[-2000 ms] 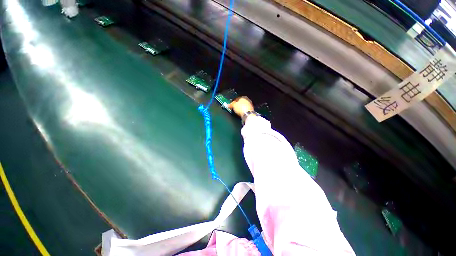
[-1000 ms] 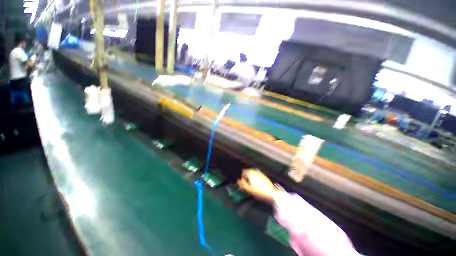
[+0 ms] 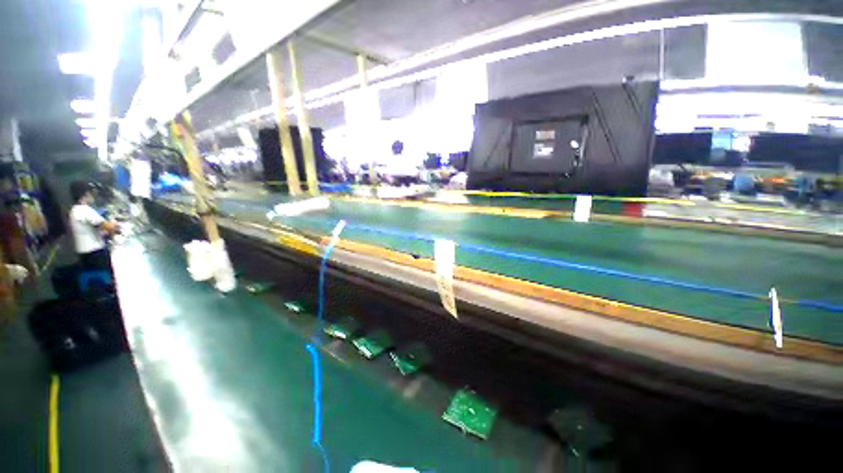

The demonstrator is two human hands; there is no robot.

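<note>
Neither of my hands shows in the view. Several green circuit boards lie in a spaced row on the dark conveyor strip. The nearest clear one is a circuit board [image 3: 470, 412] at the lower middle; another circuit board [image 3: 407, 361] lies just up and left of it. A dark, blurred board [image 3: 579, 430] lies to the right. A blue coiled cord [image 3: 316, 393] hangs from the shelf edge down past the bottom edge. A white piece [image 3: 381, 467] is cut off by the bottom edge; I cannot tell what it is.
The shiny green bench [image 3: 222, 388] runs along the left. A wood-edged upper shelf [image 3: 545, 297] with a hanging paper tag [image 3: 445, 277] borders the right. White bundles [image 3: 211, 263] hang by a post. A large black screen [image 3: 564, 143] stands behind. A person [image 3: 90, 226] is at far left.
The view has tilted up and outward, showing more of the hall. The bare hand and pink sleeve that were over the boards have gone out of view.
</note>
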